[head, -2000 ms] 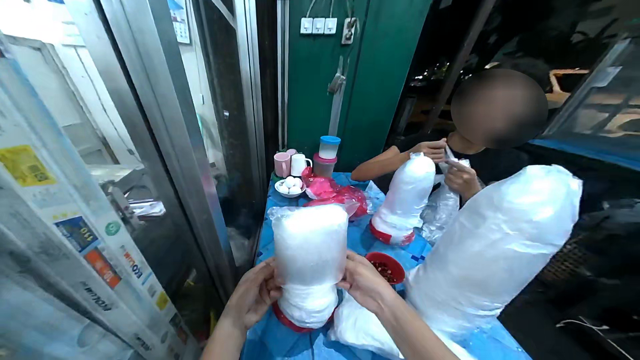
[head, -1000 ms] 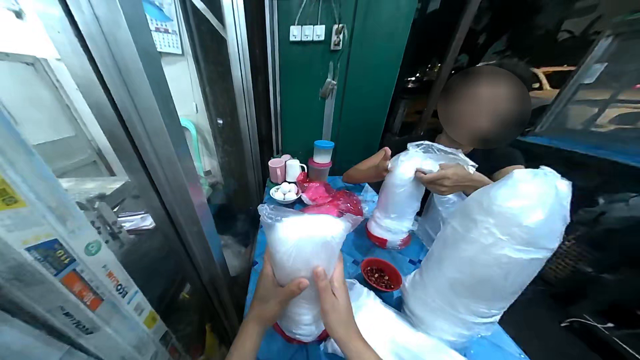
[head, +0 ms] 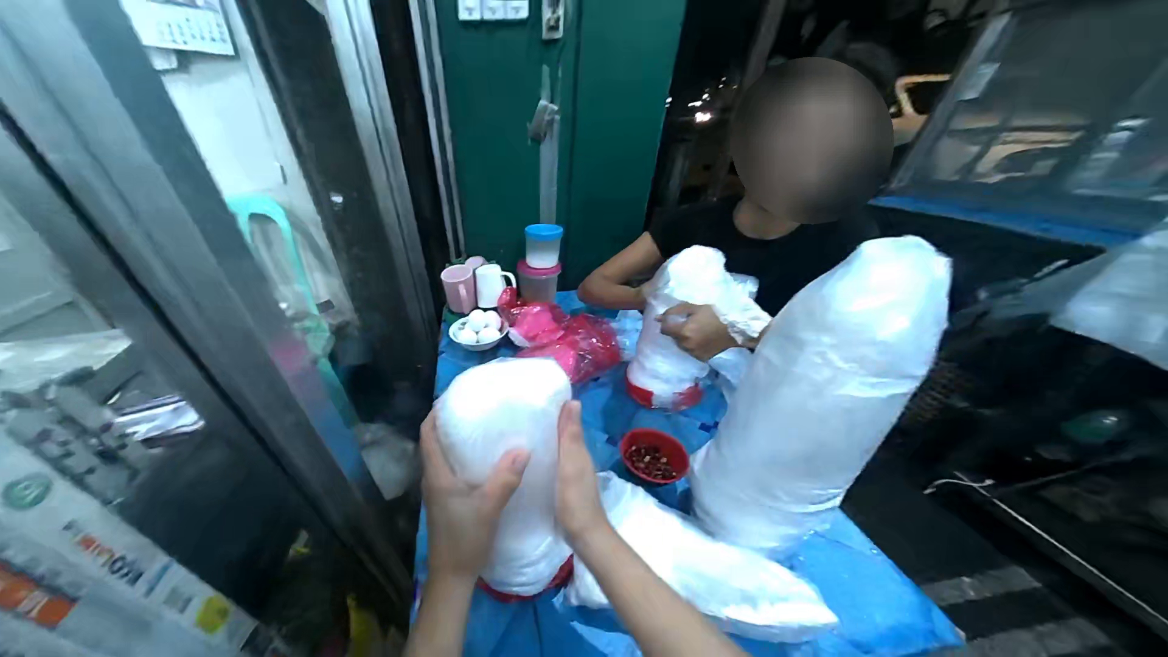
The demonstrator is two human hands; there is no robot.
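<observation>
A bundle of white plastic bags [head: 516, 411] stands upright with its base in a red ring or lid [head: 525, 591] on the blue-covered table. My left hand [head: 465, 502] wraps around its left side, thumb across the front. My right hand [head: 577, 474] presses flat along its right side. To the right lies a white plastic bundle [head: 703, 566], partly hidden by my right forearm. A small red bowl [head: 654, 456] with small dark red pieces sits behind it. Across the table, a person's hand [head: 698, 330] holds a similar white bundle [head: 671, 356] in a red base.
A tall white bundle [head: 821, 392] leans at the right. Farther back are red plastic bags [head: 575, 342], a bowl of white eggs [head: 477, 342], a pink mug [head: 458, 287], a white mug [head: 493, 285] and stacked lidded containers [head: 542, 246]. A metal-framed glass door [head: 210, 301] borders the left.
The loose, open top of the plastic around my bundle is now drawn smooth and rounded. My hands have moved up its sides. The other person's hands have lowered along their bundle.
</observation>
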